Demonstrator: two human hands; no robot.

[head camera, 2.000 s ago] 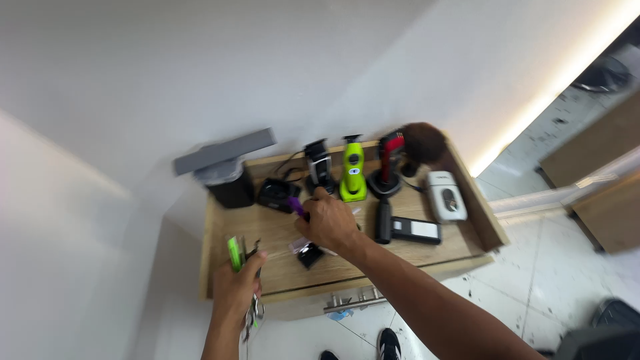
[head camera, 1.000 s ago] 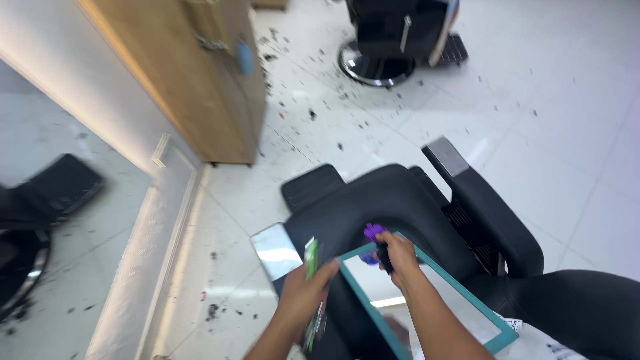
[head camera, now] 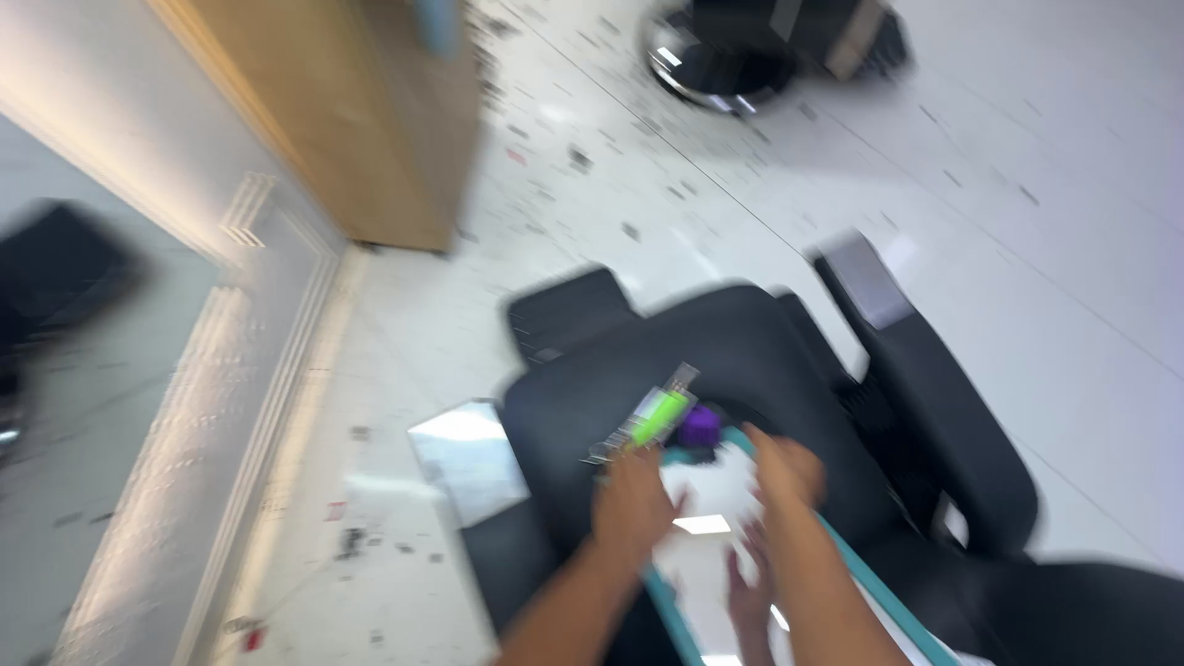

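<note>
A teal-framed hand mirror (head camera: 703, 490) lies on the black seat (head camera: 610, 370) of a barber chair, reflecting my hands. My left hand (head camera: 634, 499) is at its upper left corner, by a bright green tool (head camera: 661, 416) and blurred metal tools; its fingers seem closed on them. A purple object (head camera: 700, 426) is at the mirror's top edge, between my hands. My right hand (head camera: 786, 467) is at the mirror's upper right, fingers bent; blur hides whether it grips the frame.
The chair's armrests (head camera: 934, 388) flank the seat. A wooden cabinet (head camera: 370, 120) stands at upper left beside a lit wall mirror (head camera: 102, 277). Another chair's round metal base (head camera: 712, 65) is at the top. Hair clippings (head camera: 578, 159) lie on the white tiled floor.
The view has swung from a wooden tray of clippers to the barber chair. The purple object, in my right hand one second ago, is now at the mirror's top edge; my hands have come closer together.
</note>
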